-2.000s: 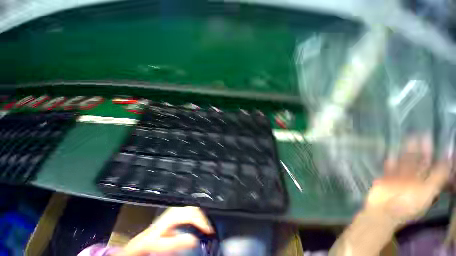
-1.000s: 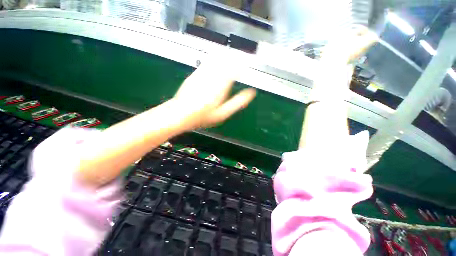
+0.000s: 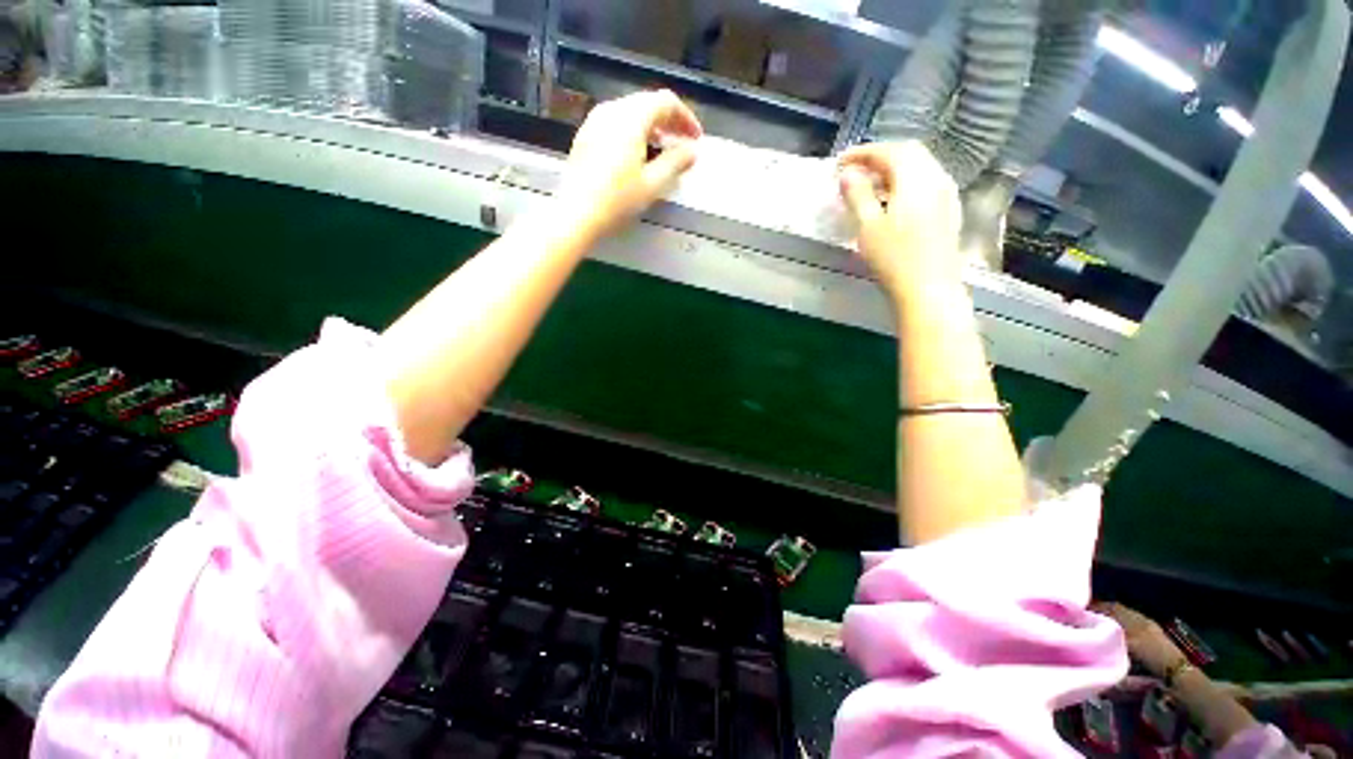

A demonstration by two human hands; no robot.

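My left hand (image 3: 626,160) and my right hand (image 3: 908,220) are raised over the far rail, with a gap between them. Their fingers are curled on the two ends of a pale, washed-out sheet (image 3: 764,181), perhaps a clear component tray. Its details are too bright to tell. The black blister tray (image 3: 594,630) lies on the bench below my forearms, its left side partly hidden by my pink sleeve.
Stacked clear trays (image 3: 297,60) stand beyond the rail (image 3: 490,215). Red-edged phone assemblies (image 3: 579,501) line the green belt. Another black tray (image 3: 60,489) lies left. A pale slanted post (image 3: 1202,282) stands right, near another person's hand (image 3: 1143,641).
The view has lifted from the bench to the rail. Both my hands have moved up and forward, and now face each other at the pale sheet's ends.
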